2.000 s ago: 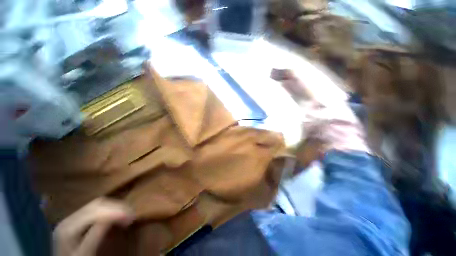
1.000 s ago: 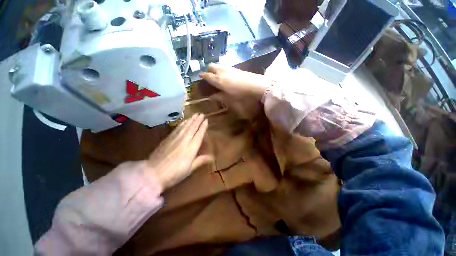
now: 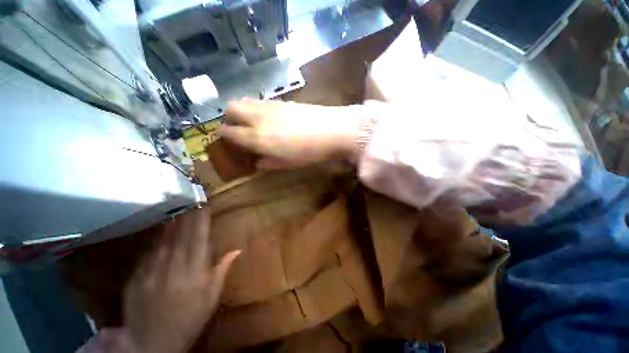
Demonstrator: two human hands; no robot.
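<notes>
A brown garment panel (image 3: 255, 269) lies over the table and lap, with seams and folded flaps. My left hand (image 3: 172, 283) is blurred and lies flat on the cloth at lower left, thumb apart from the fingers. My right hand (image 3: 290, 131) reaches in from the right, fingers curled down beside the yellow clamp (image 3: 203, 140) with its ruler-like markings; whether it grips cloth is hidden. The white machine head (image 3: 83, 158) fills the left side. The needle area (image 3: 181, 148) is just left of the clamp.
A silver metal bracket (image 3: 283, 84) with slots is behind the clamp. A pale control panel with a dark screen (image 3: 514, 24) stands at right rear. Brown cloth pieces (image 3: 579, 62) are heaped at far right. A dark flat panel (image 3: 48, 310) is at lower left.
The view is closer to the needle area. The machine head looks larger and its casing is swung open or tilted aside. My left hand has moved down and left, away from the clamp; my right hand stays near it.
</notes>
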